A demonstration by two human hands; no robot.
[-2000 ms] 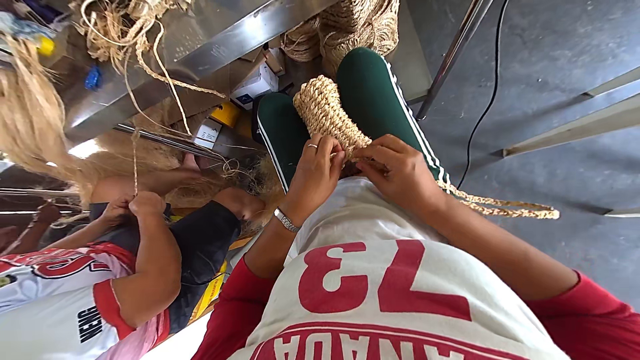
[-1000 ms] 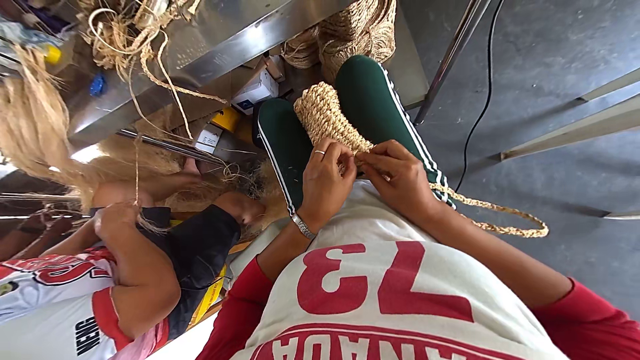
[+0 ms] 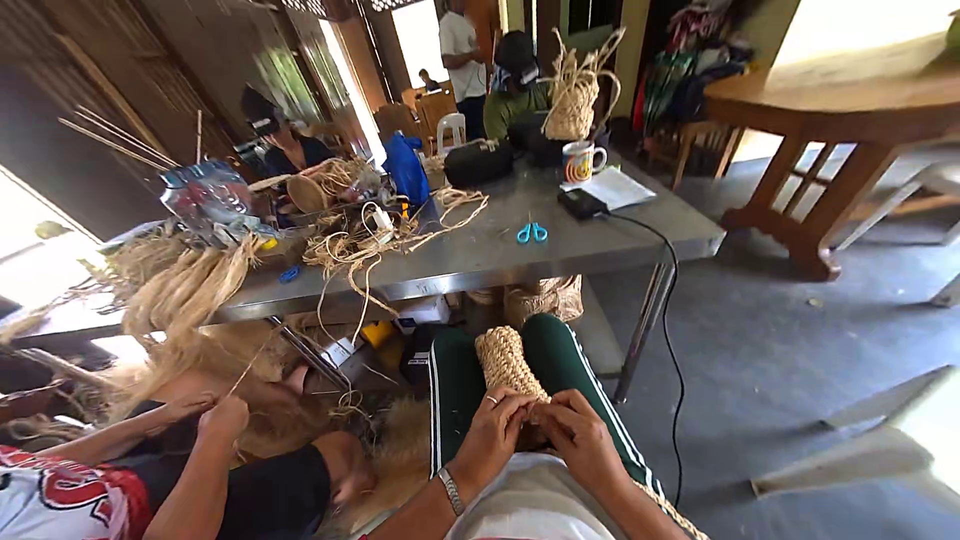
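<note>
A woven piece of braided natural fibre lies between my thighs, with its near end at my fingers. My left hand, with a ring and a metal wristwatch, pinches that near edge. Close beside it, my right hand has its fingertips on the same edge, almost touching the left ones. What exactly lies between the fingertips is too small to tell. A braided fibre cord trails past my right forearm at the bottom.
A metal table stands ahead, bearing blue-handled scissors, a mug, a woven basket, loose cords and fibre bundles. A black cable hangs at its right. To my left, a co-worker's hands hold a strand.
The view has tilted up to show the tabletop and room. My hands remain together at the woven piece's near edge. The co-worker's hands, close together before, are still at the strand.
</note>
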